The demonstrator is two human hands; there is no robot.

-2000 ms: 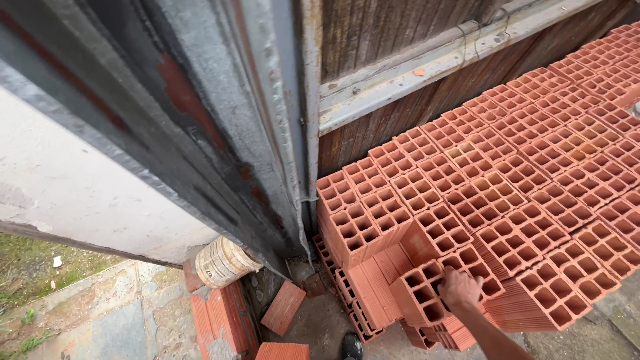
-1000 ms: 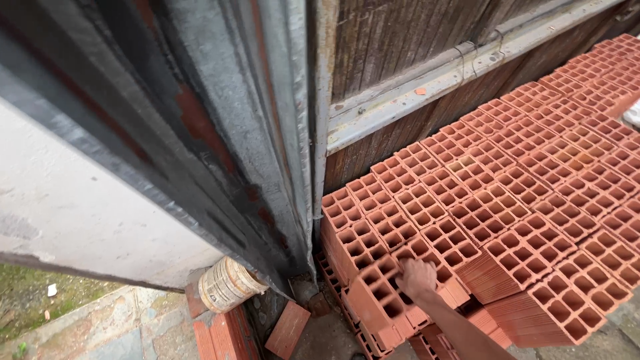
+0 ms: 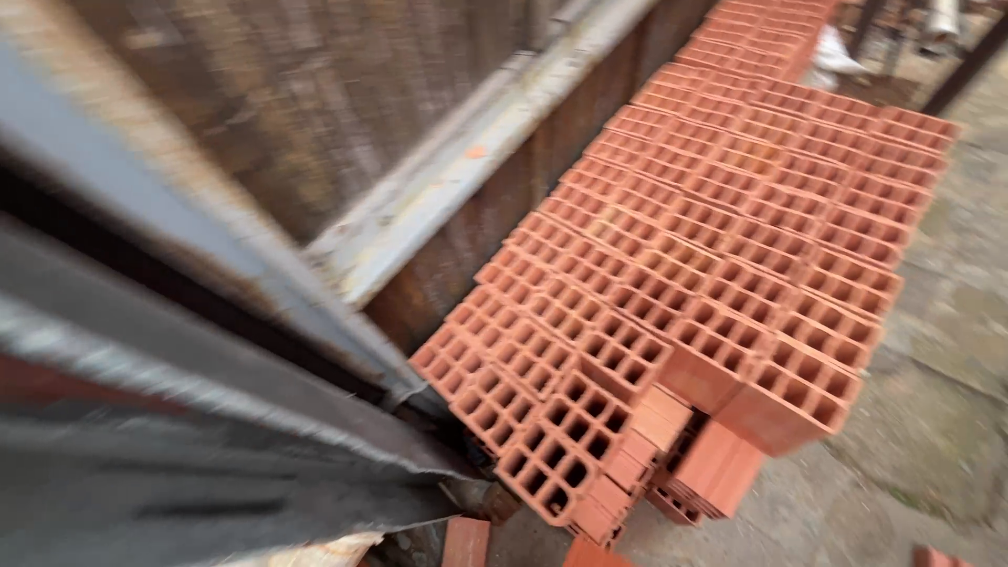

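Observation:
Neither my left hand nor my right hand shows in the head view. Hollow red clay bricks (image 3: 709, 228) stand packed in rows with their open cells facing up. At the near end of the stack, a hollow brick (image 3: 547, 472) stands upright against its neighbours. Beside it, to the right, lower clay bricks (image 3: 657, 417) show their flat sides. Another brick (image 3: 720, 465) lies on its side near the stack's lower right edge.
A rusty corrugated metal panel (image 3: 236, 102) with a pale metal rail (image 3: 472, 169) runs behind the stack. Grey sheet metal (image 3: 236, 472) fills the lower left. Loose bricks (image 3: 466, 542) lie on the floor, and stone paving (image 3: 929, 378) borders the stack's right side.
A hand set a hollow brick at the stack's near end and has since left the view. The view has swung strongly to the right.

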